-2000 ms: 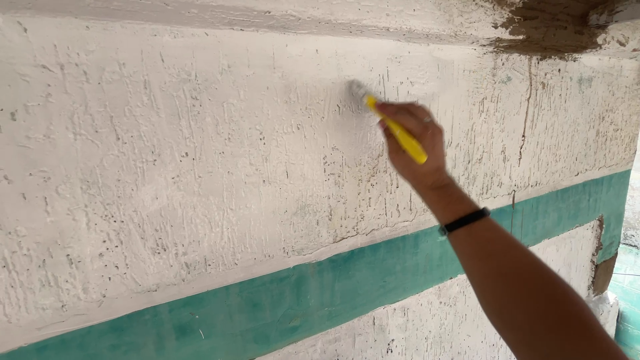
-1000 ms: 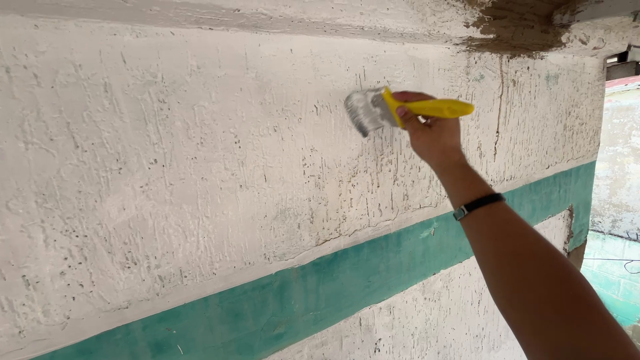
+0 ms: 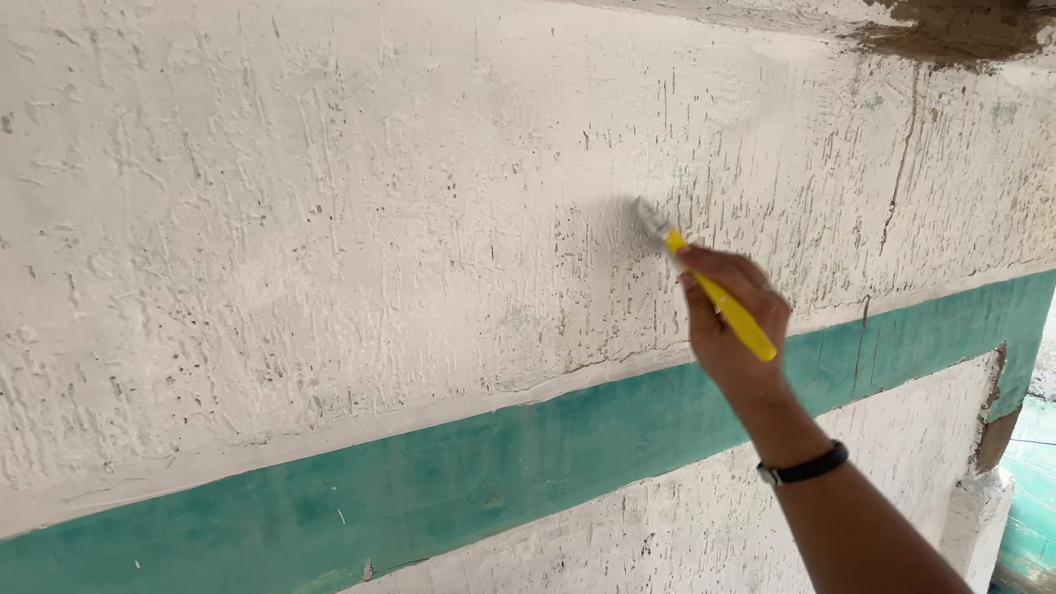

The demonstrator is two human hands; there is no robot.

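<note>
My right hand (image 3: 738, 318) is closed around the yellow handle of a paintbrush (image 3: 719, 299), and a dark band circles the wrist. The brush points up and left, seen nearly edge-on, with its whitish bristles against the rough white textured wall (image 3: 371, 231). Around the bristle tip the wall has fine vertical grooves and dark pits, with a soft shadow to the left. Below the hand runs a green painted band (image 3: 495, 462), which the forearm crosses. My left hand is out of the frame.
A ledge (image 3: 742, 16) runs along the top, with a brown bare patch (image 3: 957, 33) at upper right and a dark streak down the wall beneath it. At lower right are the wall's chipped corner (image 3: 994, 412) and a turquoise surface (image 3: 1035, 487) beyond.
One second ago the brush lay broad side to view with its handle pointing right; now it is turned edge-on, handle slanting down to the right. The hand still holds it.
</note>
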